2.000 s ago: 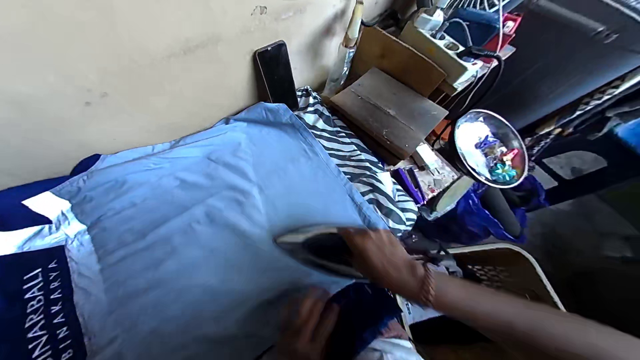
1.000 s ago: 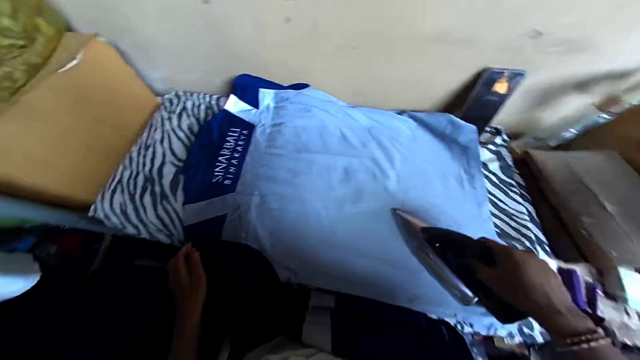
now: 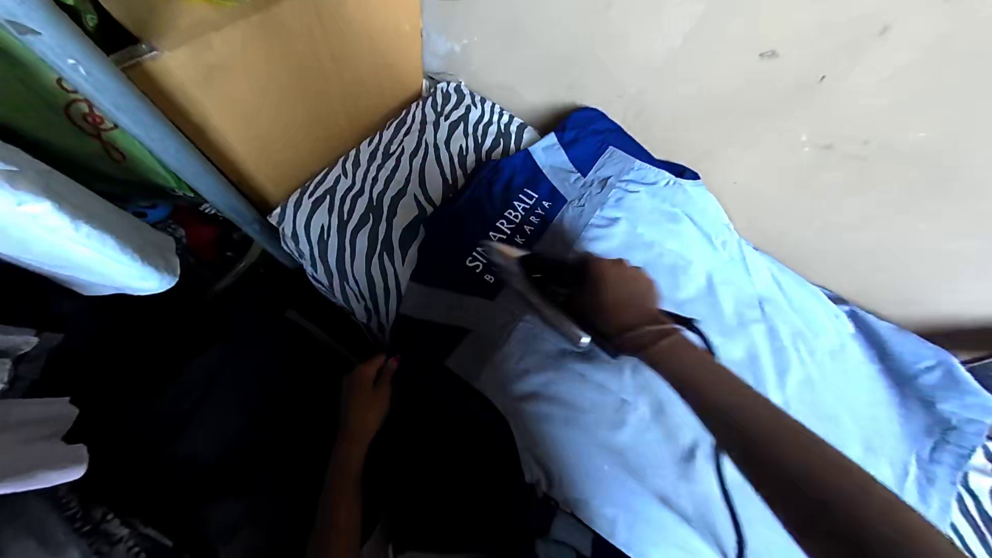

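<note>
A light blue and navy shirt lies spread on a zebra-striped cloth, its navy panel bearing white lettering. My right hand grips the handle of a clothes iron, which is over the seam between the navy panel and the light blue part. The iron looks tilted; whether it touches the fabric is unclear. Its dark cord runs down beside my forearm. At the shirt's near navy edge is my left hand, fingertips at the fabric; deep shadow hides how they hold it.
A cardboard box stands at the upper left, against the pale wall. A bluish pole slants past it. White fabric hangs at the left, with dark, shadowed things below.
The view has swung left. My right hand has carried the iron from the light blue part to the lettered navy panel. My left hand is now at the shirt's navy edge.
</note>
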